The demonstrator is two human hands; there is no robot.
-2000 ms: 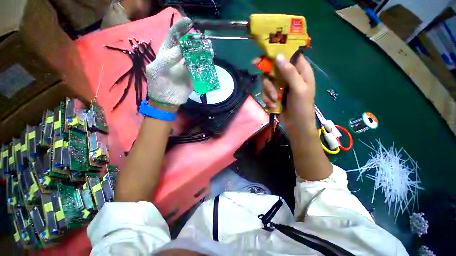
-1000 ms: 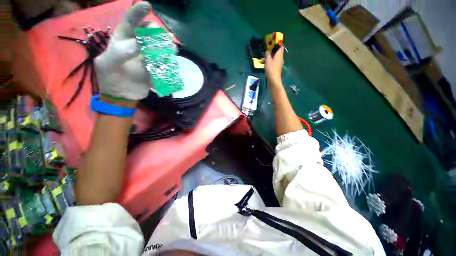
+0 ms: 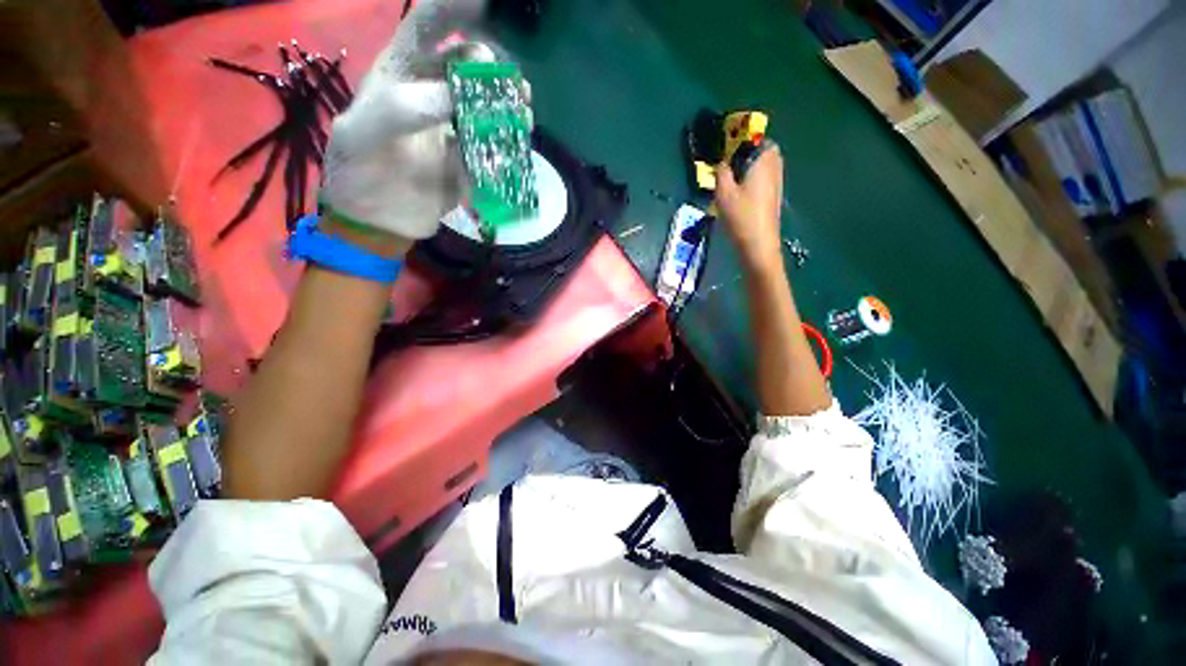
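My left hand, in a white knit glove, holds a circuit board with its green soldered side facing me. The board is over the black housing and hides part of its white round disc. My right hand, bare, is stretched out over the green bench. It is on the dark part of the yellow soldering gun, which is seen small and foreshortened. The gun's tip cannot be made out.
Black leads fan out on the pink surface. Stacked boards stand at left. On the green bench are a power strip, a solder spool, cable ties and a red scissors handle partly behind my forearm.
The soldering gun has gone from the board to the far bench with my right hand. The board stays in my left hand, which has moved away from the gun.
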